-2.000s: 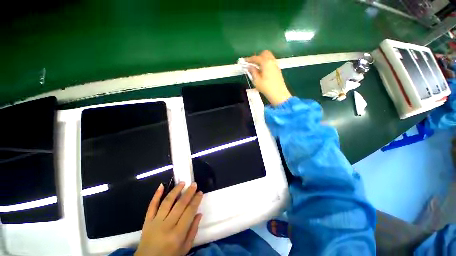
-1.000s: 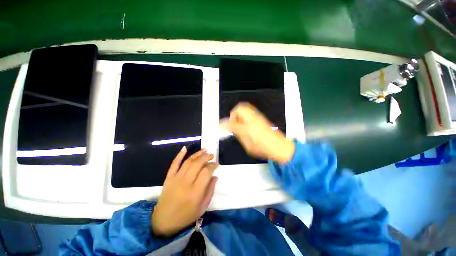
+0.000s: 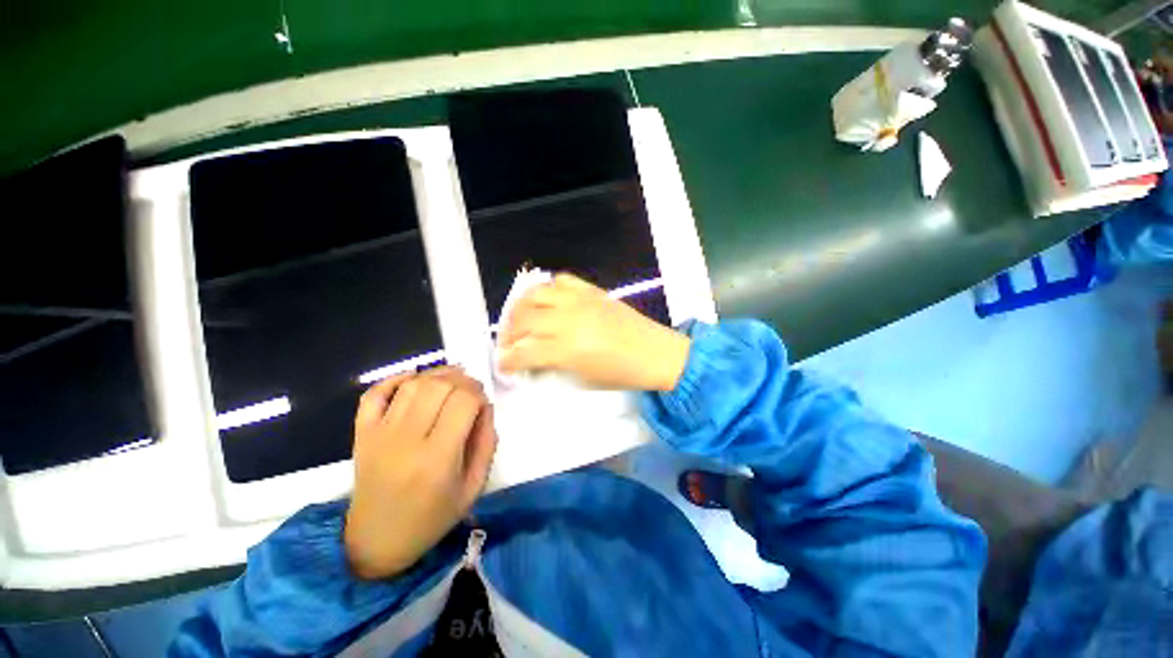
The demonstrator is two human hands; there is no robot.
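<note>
A white foam tray [image 3: 437, 244] lies in front of me with three flat glossy black panels. One panel is at the left [image 3: 64, 309], one in the middle [image 3: 309, 296] and one at the right [image 3: 553, 167]. My right hand [image 3: 579, 337] holds a small white wipe [image 3: 521, 298] on the lower left part of the right panel. My left hand [image 3: 422, 450] rests with curled fingers at the lower right corner of the middle panel and the tray divider. Its fingertips are partly hidden, and I see nothing held in it.
A whitish bottle [image 3: 888, 93] with a shiny metallic top stands on the dark green bench, with a loose white scrap [image 3: 933, 165] beside it. A tray stack [image 3: 1068, 116] with panels is at the right end. A pale rail [image 3: 515, 77] runs behind. A person's blue sleeve [image 3: 1138, 231] shows at far right.
My right hand went from the right panel's top edge down to its lower left part with the wipe. My left hand's fingers, spread earlier, are now curled. The view has shifted.
</note>
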